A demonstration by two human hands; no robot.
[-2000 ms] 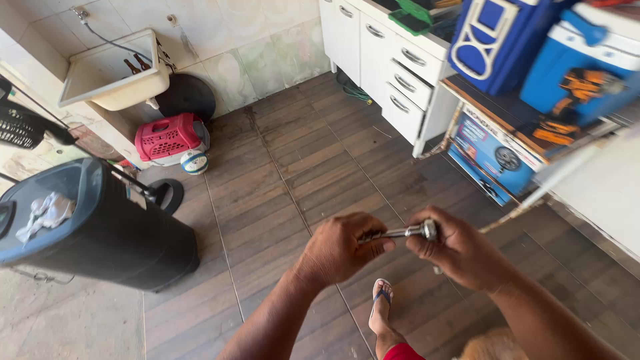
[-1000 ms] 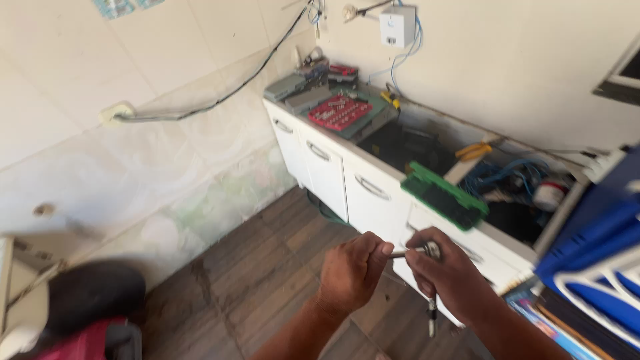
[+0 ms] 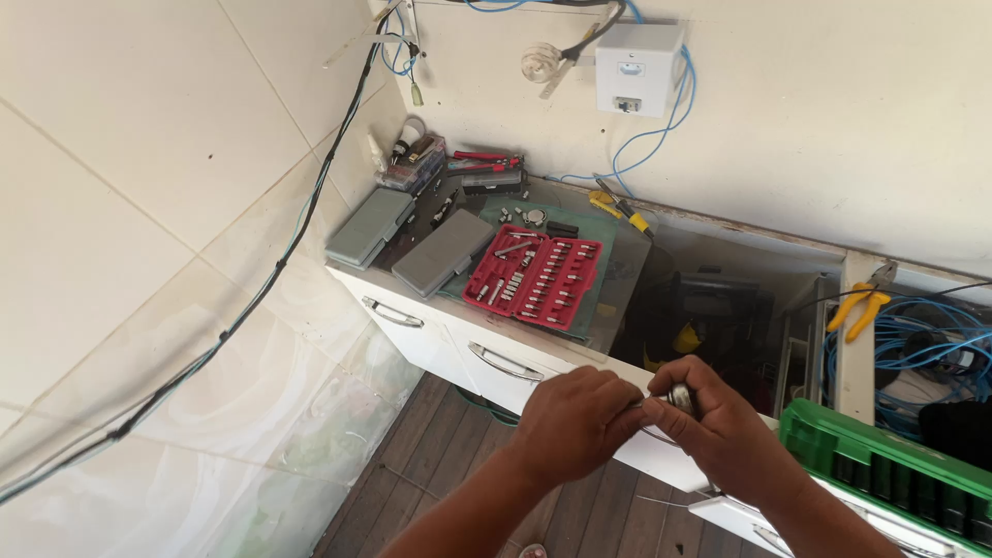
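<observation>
My left hand (image 3: pixel 577 422) grips the thin end of a metal ratchet wrench (image 3: pixel 680 399), whose round head is held between the fingers of my right hand (image 3: pixel 717 438). Both hands are close together in front of the white cabinet's front edge; the fingers cover much of the tool. Beyond them on the counter lies an open red socket and bit set case (image 3: pixel 542 275) on a green cloth (image 3: pixel 608 236), with small metal pieces in its slots. A grey plastic case (image 3: pixel 443 252) lies beside it on the left, and another grey case (image 3: pixel 372 226) is farther left.
Yellow-handled pliers (image 3: pixel 859 304) rest on the frame of the cabinet's open section, near coiled blue cable (image 3: pixel 930 325). A green plastic organizer (image 3: pixel 883 465) stands at the right. Red-handled pliers (image 3: pixel 484 163) lie at the back. A white outlet box (image 3: pixel 639 70) hangs on the wall.
The view has swung from the floor and sink to the cabinet counter and wall. Both hands keep hold of the wrench.
</observation>
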